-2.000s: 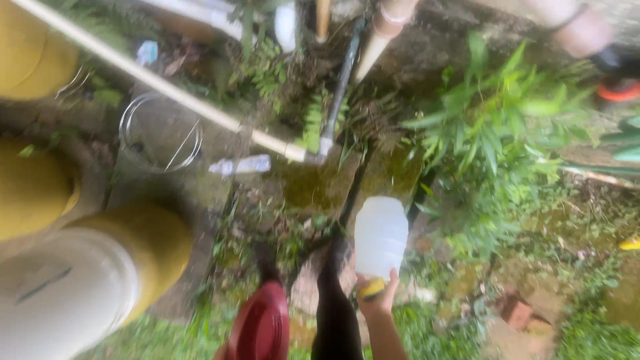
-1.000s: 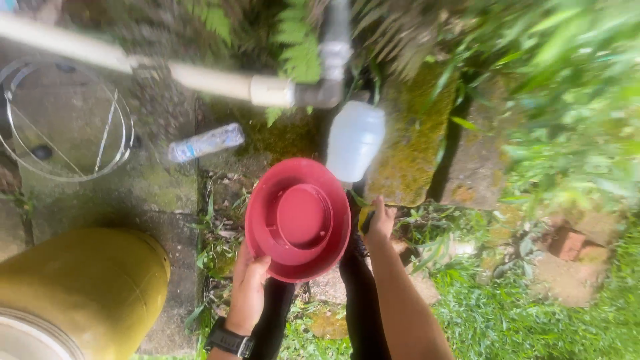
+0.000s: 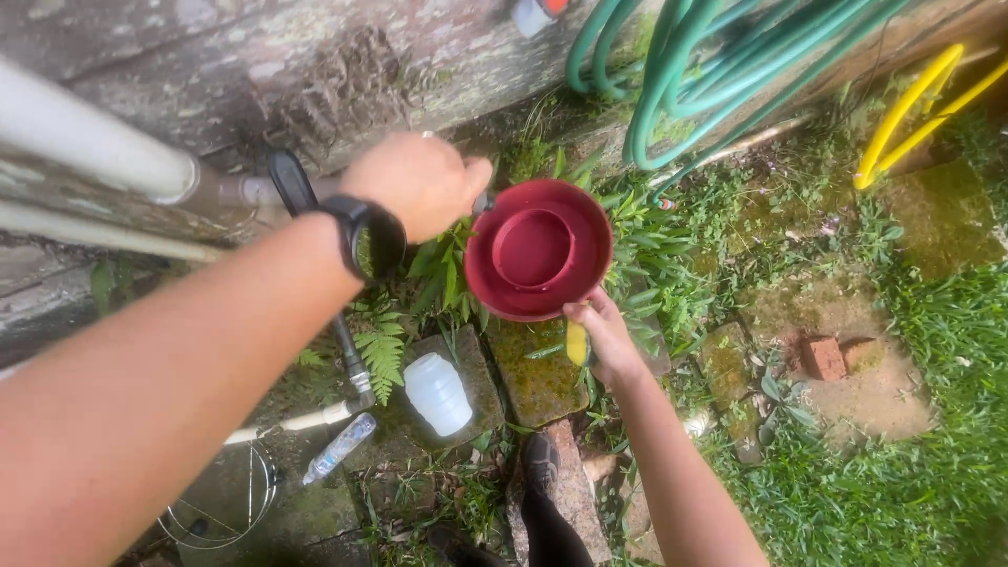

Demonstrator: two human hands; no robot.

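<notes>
My left hand point(image 3: 421, 185), with a black watch on its wrist, is curled over the end of a wall pipe; a grey spout of what looks like a tap point(image 3: 482, 205) shows beside it, and the rest is hidden. My right hand point(image 3: 602, 335) grips the lower rim of a round red plastic dish point(image 3: 510, 295) with a raised inner ring. A yellow sponge with a dark side point(image 3: 577, 343) is in the same hand. The dish is just right of the spout, its inside facing me. Below lies a translucent white plastic container point(image 3: 439, 394) on a stone slab.
A clear plastic bottle point(image 3: 340, 449) and a wire ring frame point(image 3: 256, 504) lie at lower left. White pipes point(image 3: 94, 130) run along the wall. A coiled green hose point(image 3: 669, 87) hangs above plants; a yellow hose point(image 3: 898, 130) and broken brick point(image 3: 824, 358) are at right. My feet stand below.
My left hand has let go of the red dish and moved up to the wall pipe. The dish is now held by my right hand alone. The view has shifted toward the wall.
</notes>
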